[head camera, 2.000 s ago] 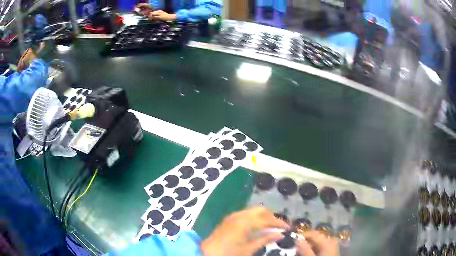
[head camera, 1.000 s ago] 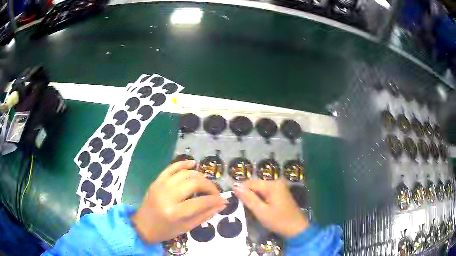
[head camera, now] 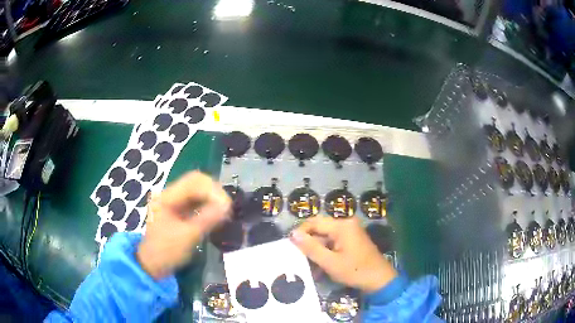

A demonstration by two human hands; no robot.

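Observation:
My right hand [head camera: 343, 255] pinches the top right corner of a white sticker sheet [head camera: 265, 268]. Two notched black adhesive discs show on the sheet, side by side. My left hand [head camera: 183, 221] is blurred, with fingers curled, over the left edge of the clear blister tray [head camera: 246, 171], apart from the sheet. Whether it holds a disc cannot be told. The tray's top row has plain black covered modules [head camera: 303, 146]. Below it are circuit modules [head camera: 304, 203] with gold patches; the leftmost is dark. The sheet and my right hand hide parts of the lower rows.
Spare sticker sheets [head camera: 148, 142] overlap left of the tray. A black bench device [head camera: 53, 142] with cables stands far left. Stacked blister trays [head camera: 473, 265] holding modules rise at the right. A white strip with yellow marker tape [head camera: 216, 116] crosses the green mat behind the tray.
The view swung right and down, then settled. My left hand has moved left, off the sheet. The sheet's upper right disc is gone from it; my right hand still holds the sheet.

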